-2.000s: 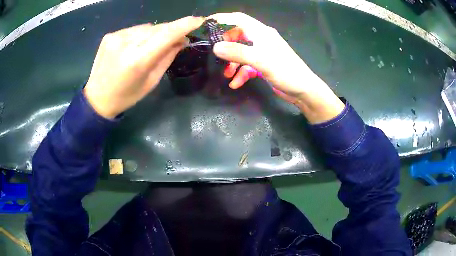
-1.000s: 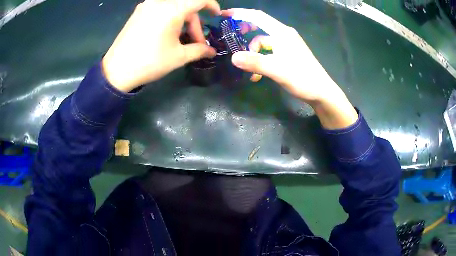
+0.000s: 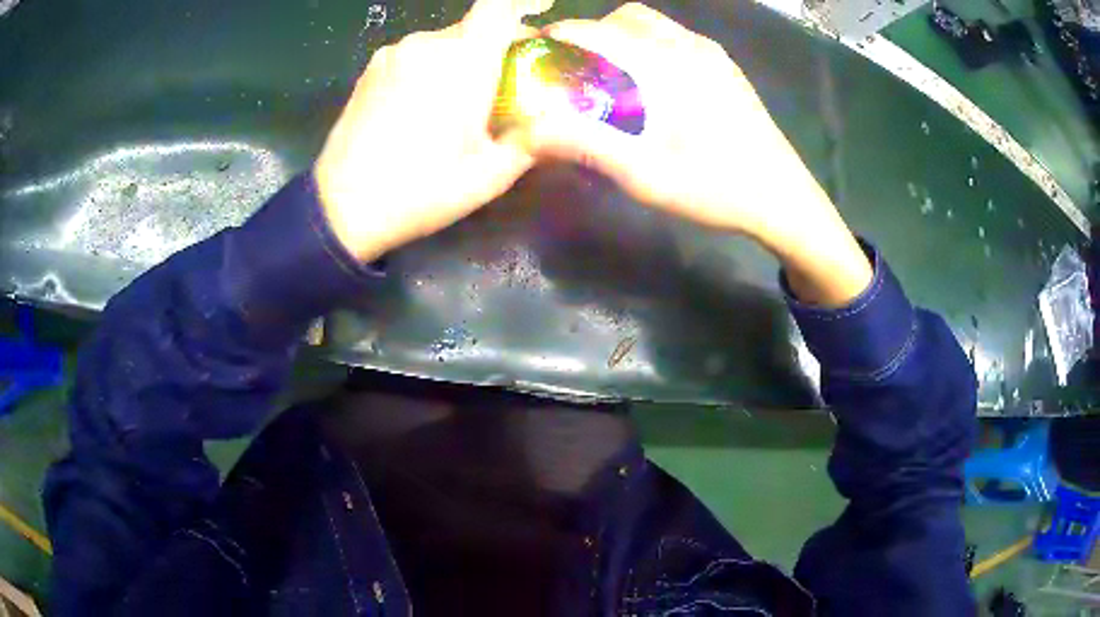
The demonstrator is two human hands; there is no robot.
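Note:
A round lamp unit (image 3: 577,87) glows yellow, white and magenta between my two hands at the top centre of the view. The glare hides its details. My left hand (image 3: 422,139) holds its left side, with the fingers near the top edge of the view. My right hand (image 3: 694,133) wraps around its right side and lower rim. Both hands look overexposed. No wires can be made out, and I cannot tell whether the housing is fully closed.
The dark-green worktop (image 3: 507,289) curves across the view, with a small yellowish scrap (image 3: 622,351) near its front edge. A clear plastic bag (image 3: 1066,313) lies at the right. A pale rail (image 3: 929,97) runs at the upper right. Blue stools (image 3: 1011,464) stand beyond the front edge.
The two halves seen apart with wires between them now show as one brightly lit unit. My hands have come together around it. The view has shifted to the right.

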